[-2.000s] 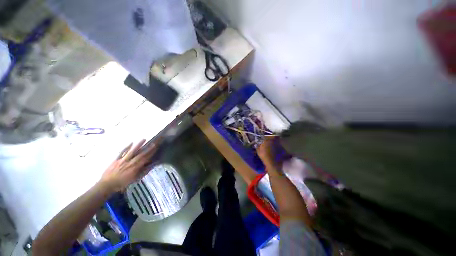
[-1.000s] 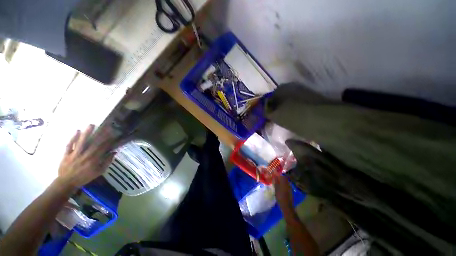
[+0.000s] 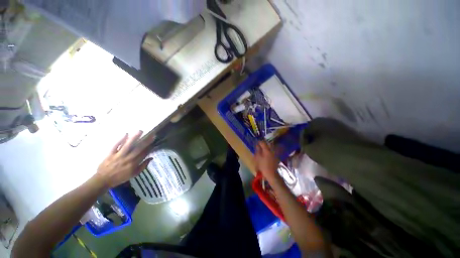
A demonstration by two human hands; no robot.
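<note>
The blue basket of tools (image 3: 234, 117) stands on a brown board beside the table, with pens, a yellow item and small metal tools inside, and a white flat piece along its wall side. My right hand (image 3: 266, 160) is at the basket's near edge, between it and the red basket (image 3: 267, 198); its fingertips are blurred, so whether they hold something cannot be told. Clear bags (image 3: 302, 176) lie in the red basket, partly behind my forearm. My left hand (image 3: 123, 162) rests at the table's front edge, fingers apart, holding nothing.
Black-handled scissors (image 3: 230, 43) and a dark flat phone (image 3: 154, 78) lie on the white table (image 3: 108, 108). A slatted stool (image 3: 161, 176) stands below. Blue bins (image 3: 112, 223) are on the floor. Green trousers (image 3: 373, 166) hang at the right. The wall (image 3: 373, 55) is behind.
My right hand went from the blue basket down to the red basket, and is now back at the blue basket's near edge. My left hand stays by the table edge. The view has shifted.
</note>
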